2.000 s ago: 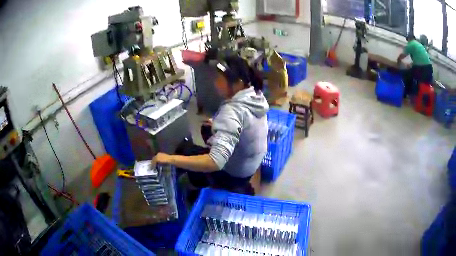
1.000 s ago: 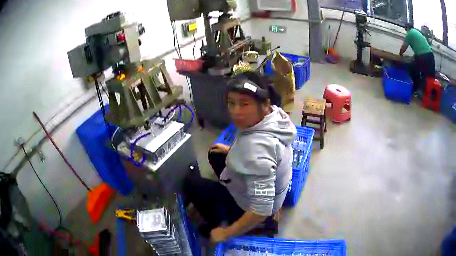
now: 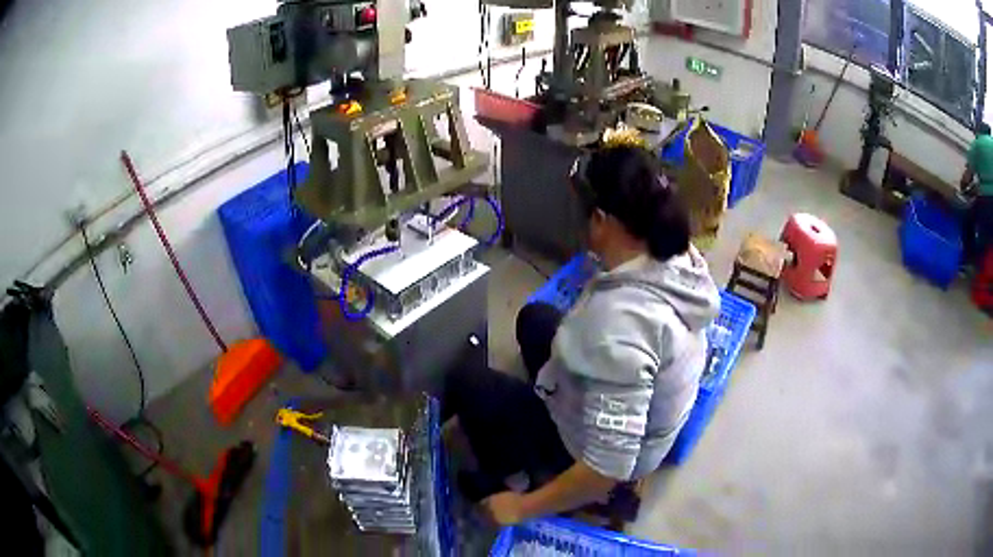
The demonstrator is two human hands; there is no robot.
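Observation:
Neither of my hands is in view. Nearest in front is a stack of silver-grey cast plates [image 3: 368, 457] on a dark board, at the bottom left of centre. A yellow air blow gun [image 3: 298, 420] lies beside the stack. A blue crate [image 3: 577, 541] is cut off by the bottom edge. A seated person in a grey hoodie [image 3: 632, 354] has a hand near its left rim. Behind the stack, a silver part [image 3: 427, 267] sits in the fixture under a grey-green multi-spindle machine [image 3: 392, 152].
A blue crate [image 3: 713, 375] stands behind the seated person. A wooden stool [image 3: 759, 261] and a red plastic stool [image 3: 809, 257] are beyond. An orange dustpan [image 3: 242, 379] and a red-handled broom [image 3: 223, 490] are at left. Another person [image 3: 978, 180] is at the far right edge.
The view has shifted, and the near crate full of parts has mostly dropped out below. The seated person took a hand off the stack, looked towards me, then turned away.

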